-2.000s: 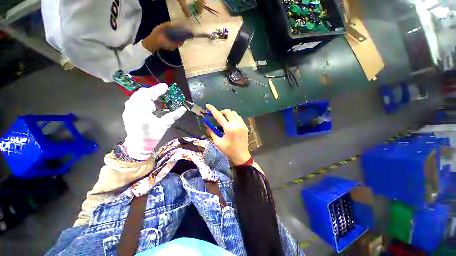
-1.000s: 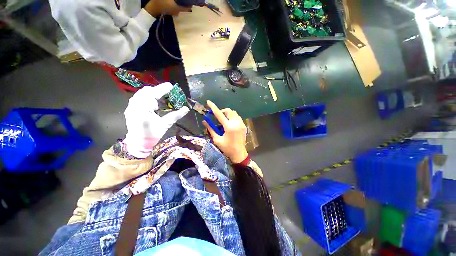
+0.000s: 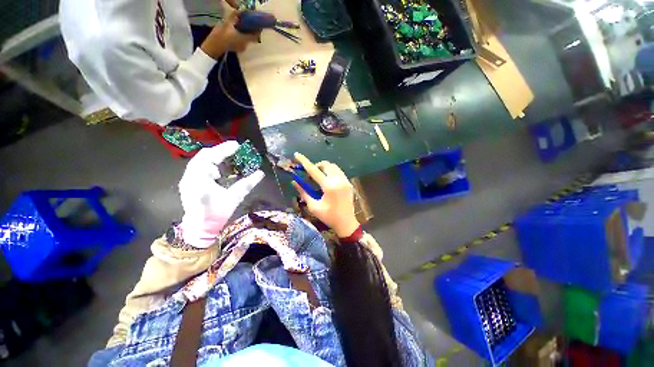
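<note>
My left hand (image 3: 209, 188), in a white glove, holds a small green circuit board (image 3: 247, 158) between thumb and fingers, above my lap. My right hand (image 3: 328, 195), bare with a red wristband, is closed around the blue-handled cutters (image 3: 304, 186). The cutters' metal jaws point left toward the board's right edge. I cannot tell whether the jaws touch the board or are open.
A co-worker's hand (image 3: 233, 36) holds a dark tool (image 3: 256, 22) over the cardboard (image 3: 267, 79). A black bin (image 3: 437, 63) of green boards, a black reel (image 3: 332, 80) and a yellow-handled tool (image 3: 381, 137) are on the bench. Blue stool (image 3: 44, 236) at left; blue crates (image 3: 574, 236) at right.
The co-worker's hand and tool have moved off the small parts on the cardboard, up and away. My head view has shifted slightly. My hands still hold the board and cutters, the board turned a little.
</note>
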